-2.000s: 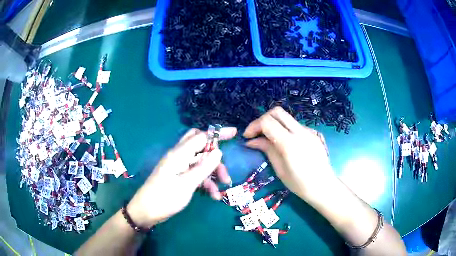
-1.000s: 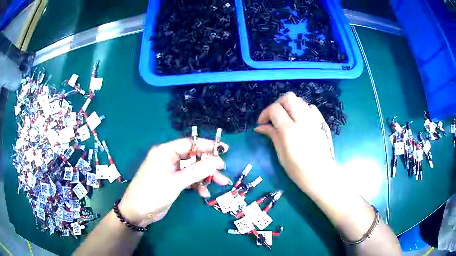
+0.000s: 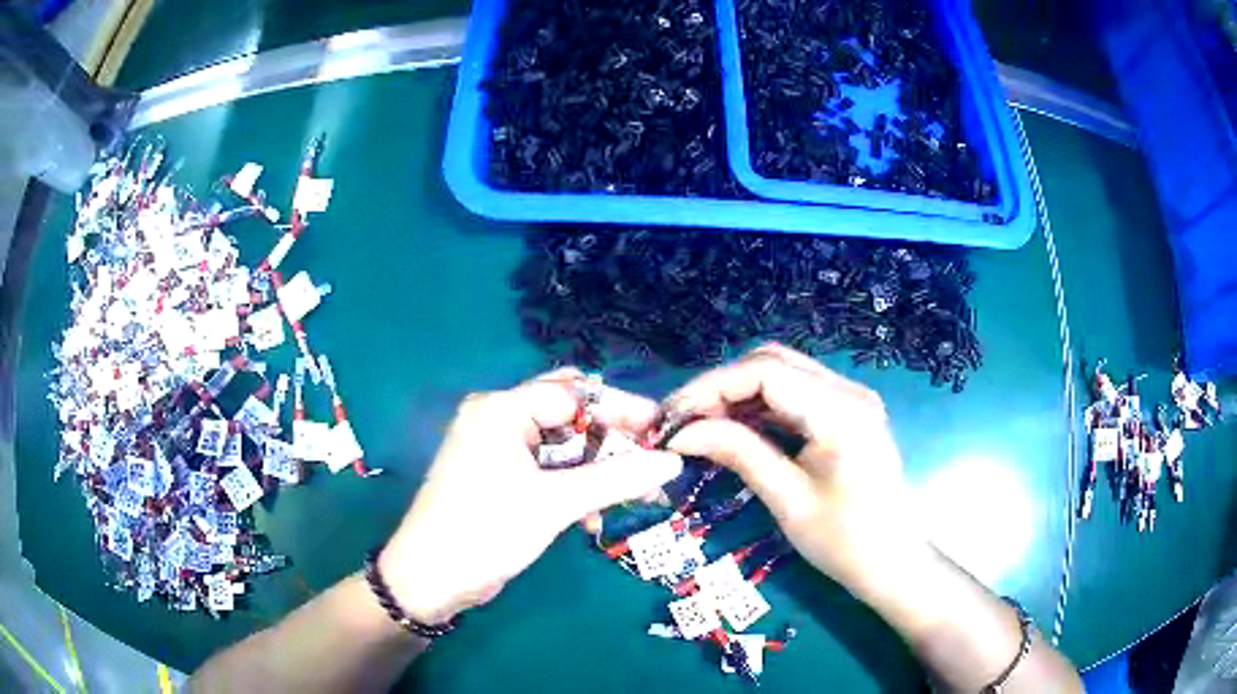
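My left hand (image 3: 536, 475) holds a few short red-and-black cable assemblies (image 3: 567, 445) with white tags between its thumb and fingers. My right hand (image 3: 800, 461) meets it, its thumb and forefinger pinching a small black piece at the end of one held cable; the fingers hide most of it. A small group of tagged cable assemblies (image 3: 727, 591) lies on the green surface just below the hands. Loose black clips (image 3: 760, 292) lie in a wide band beyond my hands, in front of the blue tray (image 3: 611, 209).
A large heap of tagged cable assemblies (image 3: 149, 366) lies at the left. A smaller inner tray (image 3: 868, 198) sits inside the blue tray's right side. Bunched cable assemblies (image 3: 1137, 441) lie at the far right, below a blue bin (image 3: 1180, 176).
My right hand has moved from the edge of the loose black clips to my left hand, and their fingertips now meet. The whole view has shifted slightly.
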